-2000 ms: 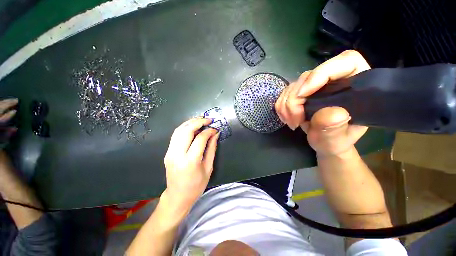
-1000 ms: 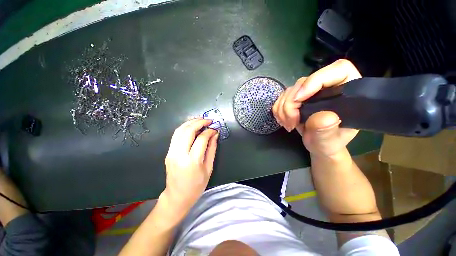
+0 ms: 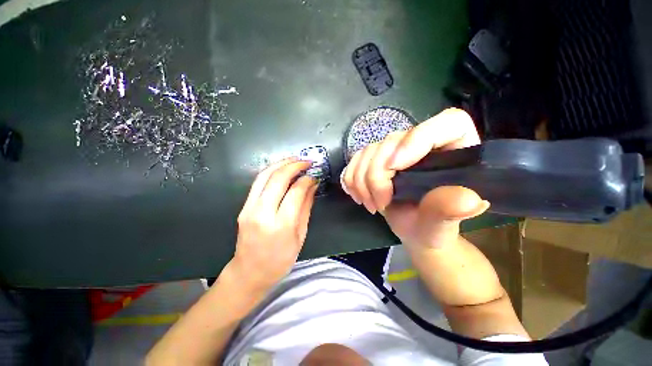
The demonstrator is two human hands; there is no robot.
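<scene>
My left hand (image 3: pixel 275 207) holds a small black plastic housing (image 3: pixel 314 160) down on the dark green bench, fingertips on its left side and lower part. My right hand (image 3: pixel 415 171) is wrapped around the thick dark electric screwdriver (image 3: pixel 543 179), held level over the bench with its front end towards the housing. The bit tip is hidden by my fingers. The round screw dish (image 3: pixel 377 127), full of silvery grains, is partly covered by my right hand. Another black housing (image 3: pixel 372 69) lies above the dish, its ribbed inside facing up.
A spiky heap of small metal fittings (image 3: pixel 154 118) lies on the left. A dark piece (image 3: pixel 11 144) is at the far left edge. Dark parts (image 3: pixel 489 53) and a black ribbed crate (image 3: pixel 597 71) are at the upper right. A cardboard box (image 3: pixel 554 286) and the screwdriver cable (image 3: pixel 457 339) are at the lower right.
My right hand and the screwdriver have moved left and now cover the lower part of the dish. My left hand stays on the housing. The neighbour's arm has left the view.
</scene>
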